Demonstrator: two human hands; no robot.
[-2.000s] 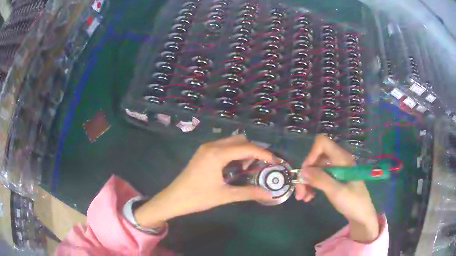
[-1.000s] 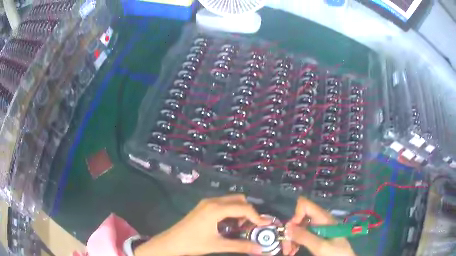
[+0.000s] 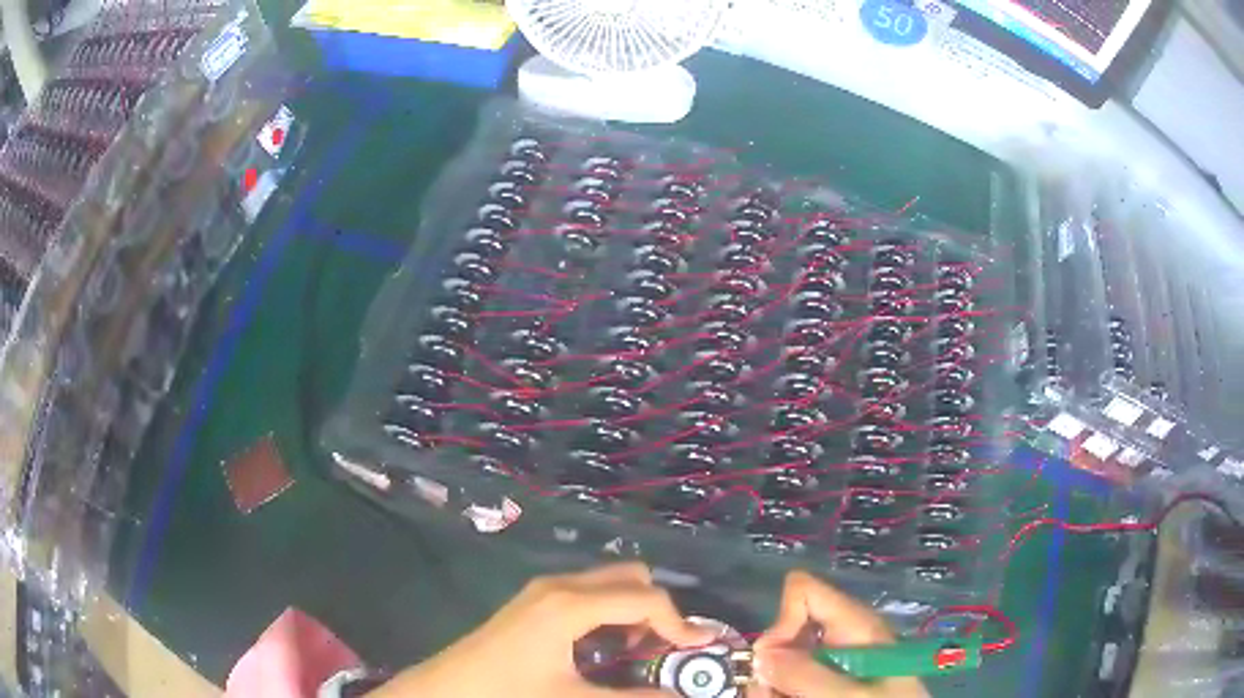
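Note:
My left hand [image 3: 546, 637] is at the bottom edge, its fingers closed around the test fixture [image 3: 701, 674], a round top with concentric rings. A dark round part [image 3: 607, 655] shows between thumb and fingers at its left. My right hand [image 3: 816, 646] is at the fixture's right side, fingertips on the metal end of the green probe pen [image 3: 894, 661]. The contact point is small and blurred. Both hands are cut off by the lower edge. Behind them lies the blister tray [image 3: 396, 484] with rows of small dark round speaker units [image 3: 630, 371] and thin red wires.
A brown square [image 3: 257, 473] lies on the green mat at left. Stacked trays stand left [image 3: 102, 293] and right [image 3: 1126, 409]. Behind the tray are a blue-and-yellow bin [image 3: 409, 55], a white fan [image 3: 614, 34] and a monitor [image 3: 1078, 34]. A red probe cable [image 3: 1091, 526] runs right.
The camera view has tilted up, so the tray and hands sit lower and the bin, fan and monitor show. Both hands stay at the fixture; the green probe remains in my right hand.

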